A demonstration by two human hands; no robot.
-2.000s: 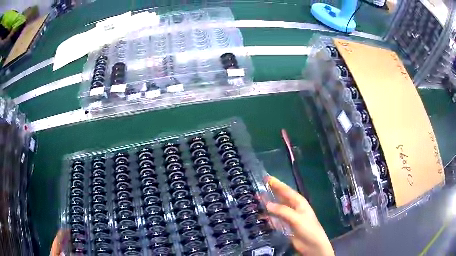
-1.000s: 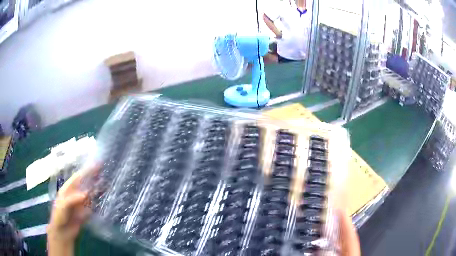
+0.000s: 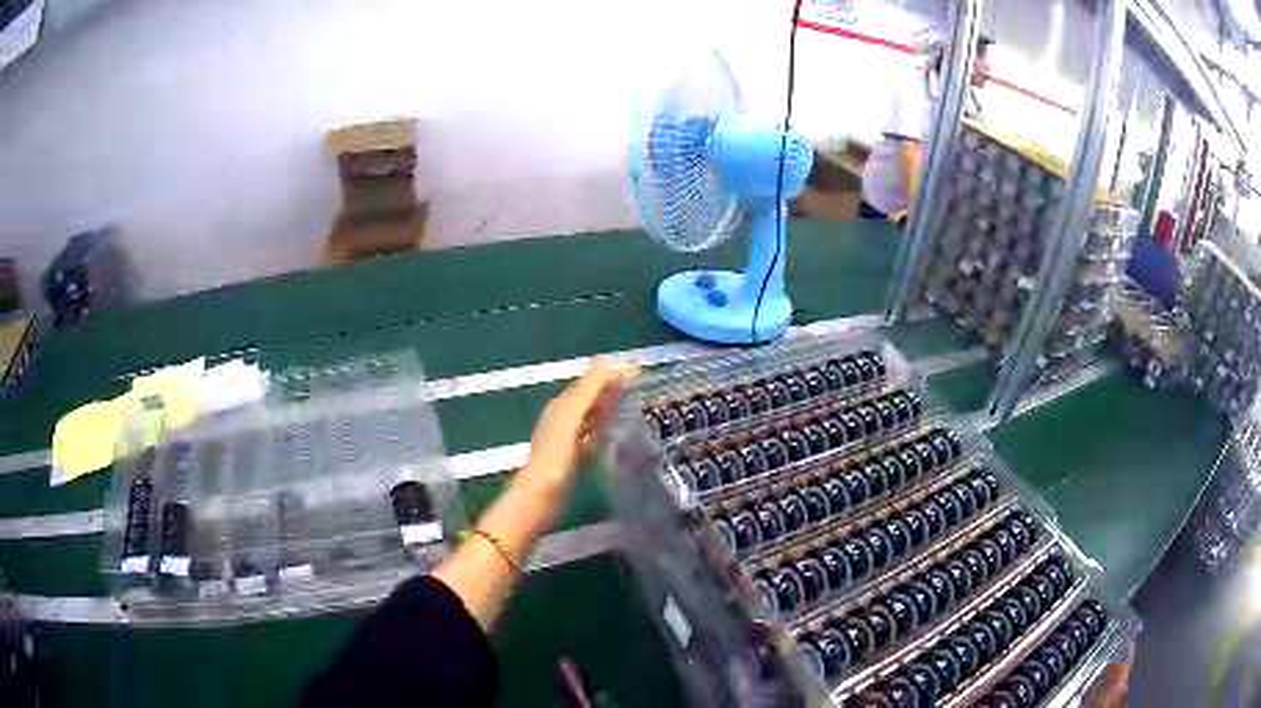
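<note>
A clear blister tray (image 3: 885,519) filled with rows of black round parts lies tilted on top of the stack at the right. My left hand (image 3: 578,422) is at the tray's far left corner, fingers together; whether it still grips the rim is unclear. My right hand (image 3: 1115,683) shows only as fingertips at the tray's near right edge, mostly hidden and cut off. The stack's clear side (image 3: 674,618) with a white label shows below the tray.
A sorting tray (image 3: 297,484) with a few black parts and white labels lies at left, beside yellow and white sheets (image 3: 118,422). A blue fan (image 3: 747,208) stands behind. Metal posts and stacked trays (image 3: 1003,242) are at right. A person's arm shows behind.
The filled tray has moved from in front of me to the right, onto the stack, covering the tan board. My left hand has moved right with it. The view has turned up and right.
</note>
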